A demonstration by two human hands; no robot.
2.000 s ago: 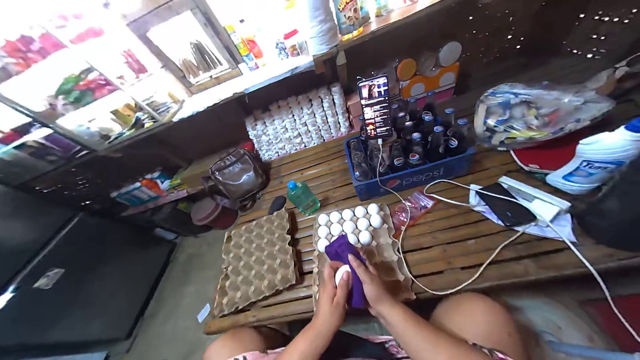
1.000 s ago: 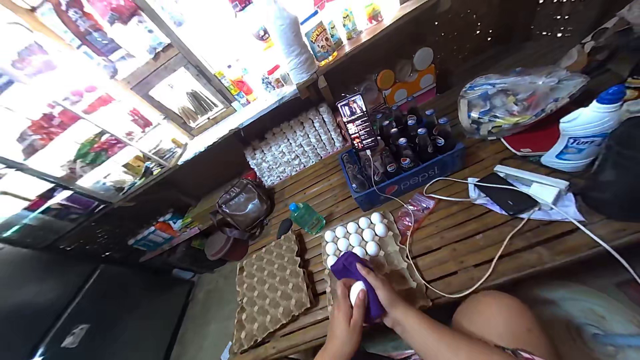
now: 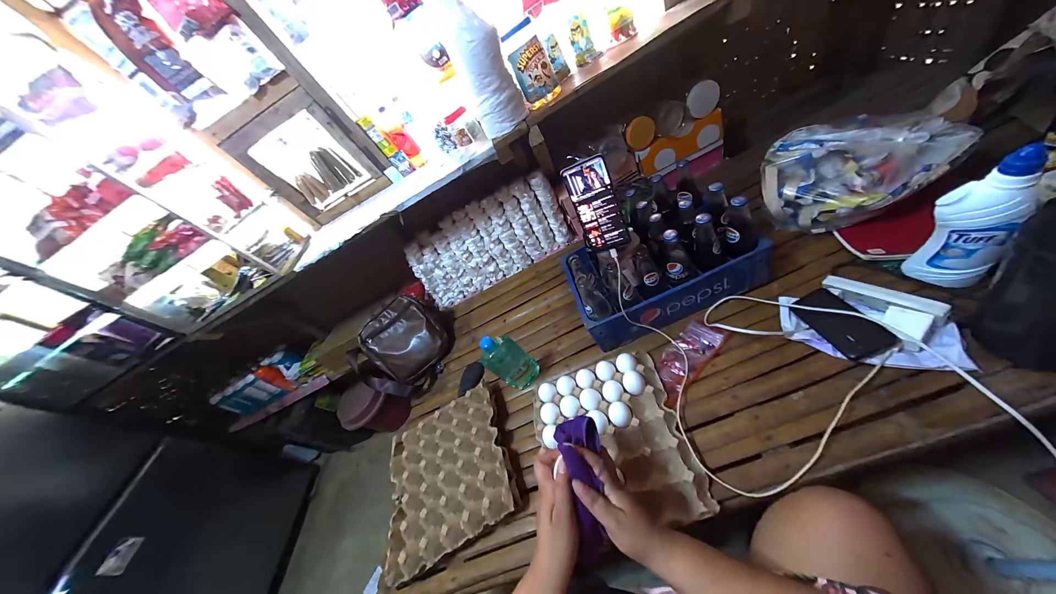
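My left hand (image 3: 554, 503) holds a white egg (image 3: 560, 467), mostly hidden by the fingers and cloth. A purple cloth (image 3: 580, 474) is in my right hand (image 3: 615, 507), pressed against that egg. Both hands are over the near left part of a cardboard egg tray (image 3: 652, 462). White eggs (image 3: 589, 399) fill several cups in its far part; its near cups show bare cardboard. To the left lies a second cardboard egg tray (image 3: 450, 487) with no eggs showing in it.
A bottle of green liquid (image 3: 509, 361) is beyond the trays. A blue crate (image 3: 685, 301) holds dark glass bottles, with a phone (image 3: 596, 202) propped at it. A white cable (image 3: 771, 493) curves along the tray's right side. A black phone (image 3: 846, 323) and a detergent bottle (image 3: 973, 223) are right.
Both hands stay together around the egg and purple cloth, with small shifts in the fingers and the cloth. The view has swung somewhat.
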